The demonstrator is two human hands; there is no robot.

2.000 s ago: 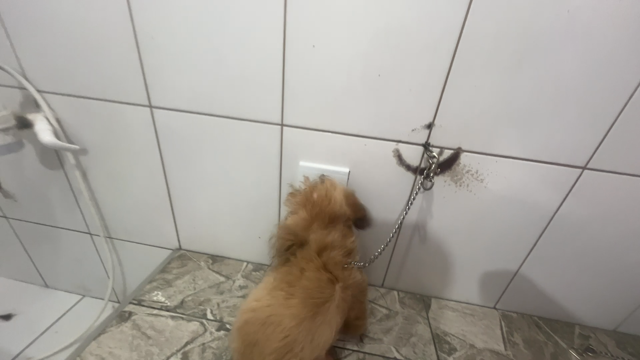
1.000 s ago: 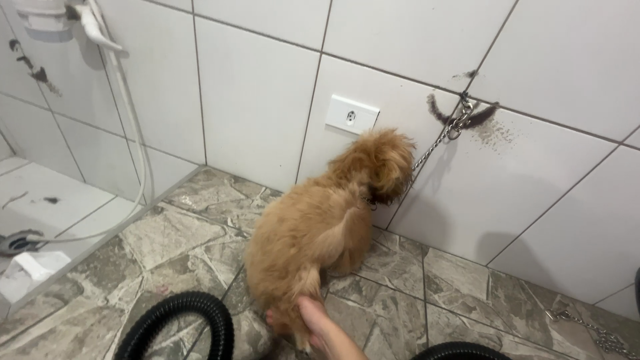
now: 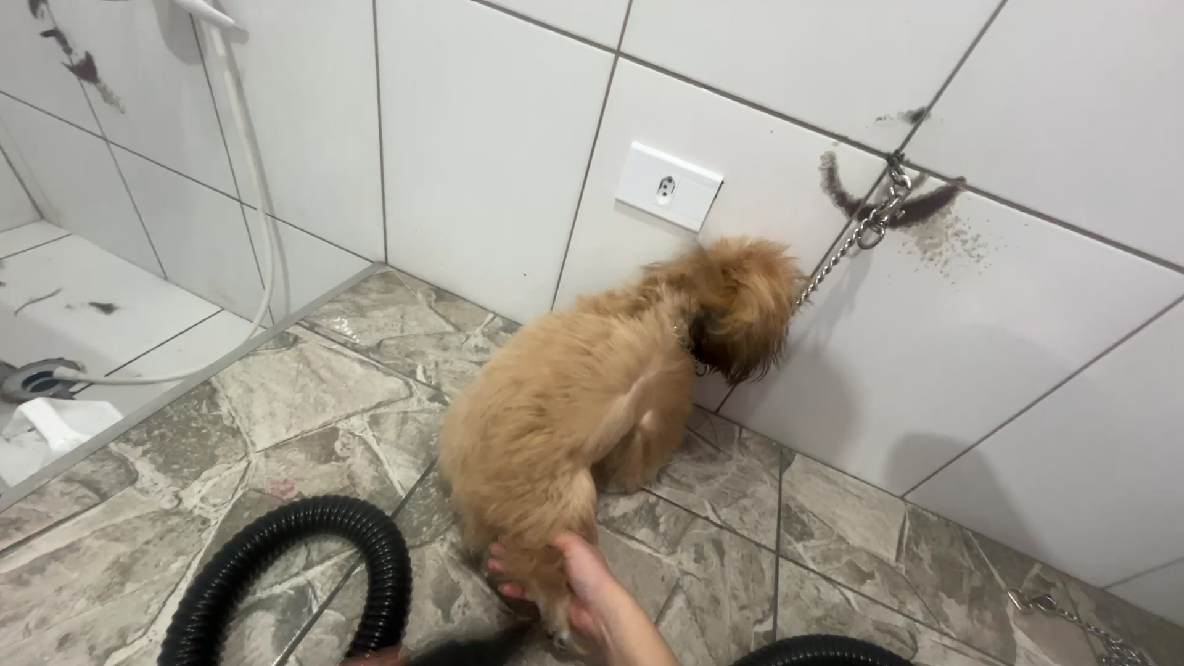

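A small tan, curly-coated dog (image 3: 564,407) faces the tiled wall, its head lowered to the right. A metal chain leash (image 3: 837,264) runs from its neck to a fixing on the wall. My right hand (image 3: 592,592) is wrapped around the dog's lower hind leg (image 3: 541,578), thumb on the near side and fingertips showing at the left. At the bottom edge only a sliver of my left hand (image 3: 375,657) shows, against a black corrugated hose (image 3: 393,573). A blurred dark nozzle-like end (image 3: 472,647) extends from it toward the dog's paw.
A wall socket (image 3: 668,187) sits above the dog. A white shower hose (image 3: 264,203) hangs at left over a sunken basin with a drain (image 3: 42,379) and a white plastic piece (image 3: 60,424). More black hose (image 3: 819,650) and a loose chain (image 3: 1078,620) lie at right.
Two seconds ago no hand was in view; one second ago my right hand was at the dog's hind end. The dog's head has turned right and down. A dark nozzle-like end now shows.
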